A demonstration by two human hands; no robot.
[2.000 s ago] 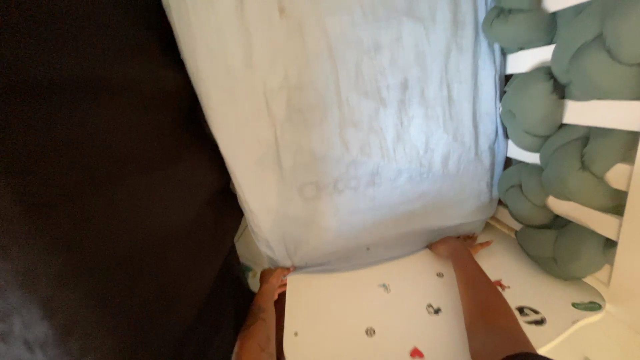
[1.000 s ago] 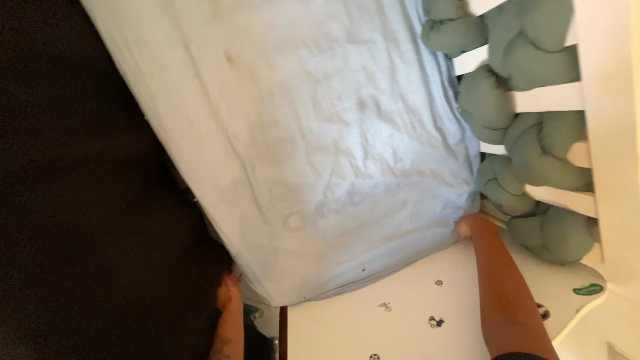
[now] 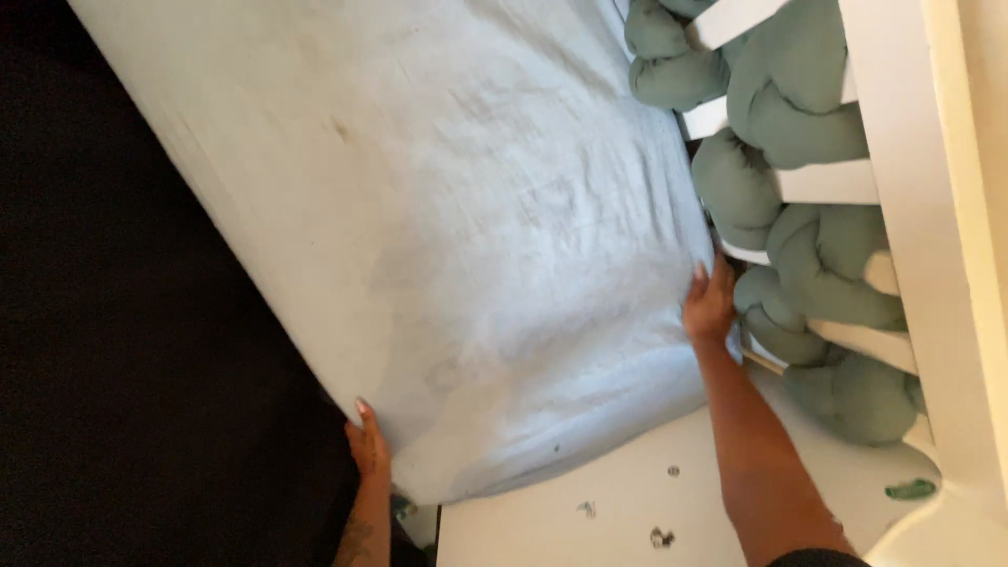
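A mattress in a light blue fitted sheet (image 3: 488, 260) fills the middle of the head view, wrinkled along its right side. At its lower left corner, my left hand (image 3: 368, 445) grips the edge, thumb on top and the other fingers hidden by the side. My right hand (image 3: 709, 303) holds the right edge near the lower right corner, its fingers spread over the sheet and partly down the side. A white board with small printed pictures (image 3: 630, 504) lies below the mattress's near end.
White crib slats (image 3: 827, 183) with a green braided bumper (image 3: 819, 260) woven through them stand close on the right, beside a white rail (image 3: 921, 236). A dark surface (image 3: 142, 315) covers the left side.
Both hands have moved up along the mattress sides from its near corners. The near end of the sheet now lies smoother and further over the board's edge than two seconds ago.
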